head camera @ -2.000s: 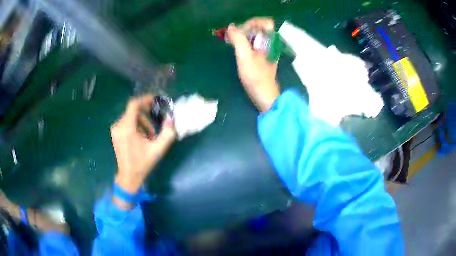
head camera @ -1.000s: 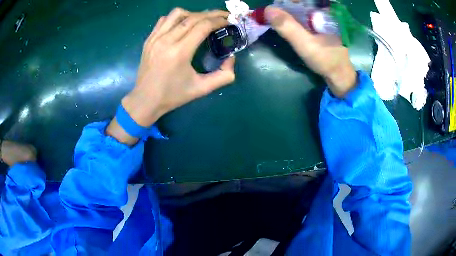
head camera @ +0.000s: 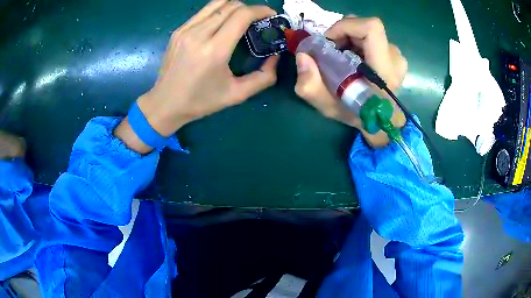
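My left hand [head camera: 204, 70] holds a black rounded-square watch housing [head camera: 268, 36] with a silver rim between fingers and thumb, its open face up. My right hand [head camera: 349, 73] grips a clear pinkish dispensing syringe [head camera: 331, 63] pointing up and left. Its red hub [head camera: 297, 39] and tip are over the housing's right part; whether the tip touches cannot be told. A green cap [head camera: 377, 113] with a clear hose [head camera: 410, 157] is at the syringe's rear, and a black cord [head camera: 396, 100] runs along it. A crumpled white wipe [head camera: 311, 16] lies behind the tip.
A larger white cloth [head camera: 470, 96] lies on the dark green bench [head camera: 256, 154] at the right. Beyond it is a black dispenser box [head camera: 505, 134] with a red light and dial. Another person's blue sleeve [head camera: 14, 204] is at the left edge.
My right hand has turned the syringe and moved its tip left over the housing. Earlier the hands were farther apart. The housing has stayed in my left hand.
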